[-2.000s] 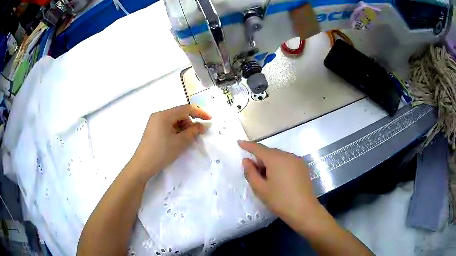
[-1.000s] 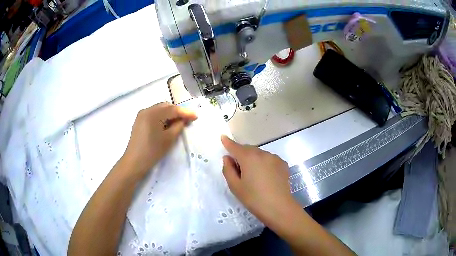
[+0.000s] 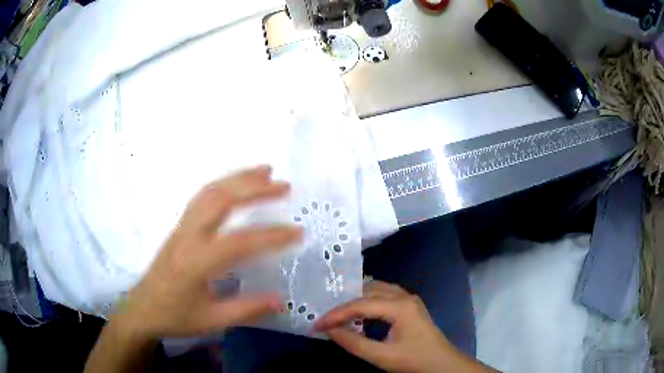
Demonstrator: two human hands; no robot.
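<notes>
White eyelet fabric (image 3: 320, 226) lies over the table and hangs over its front edge towards my lap. Its upper end reaches the presser foot area (image 3: 325, 36) and the shiny needle plate. My right hand (image 3: 393, 324) pinches the fabric's lower right corner between thumb and fingers, beside the cut-out holes. My left hand (image 3: 211, 262) is over the fabric left of the flower pattern, blurred, with fingers and thumb apart and nothing held between them.
A black oblong (image 3: 531, 58) and red scissor loops (image 3: 432, 3) lie on the beige bed (image 3: 437, 73). A grey ruler strip (image 3: 502, 153) runs along the front edge. Cream strips (image 3: 641, 109) and a grey-lilac cloth (image 3: 614, 251) hang at right, near a white pile (image 3: 531, 299).
Both hands have moved down from beside the needle towards the fabric's lower edge. My left hand has opened. The view has tilted down, so less of the machine head shows.
</notes>
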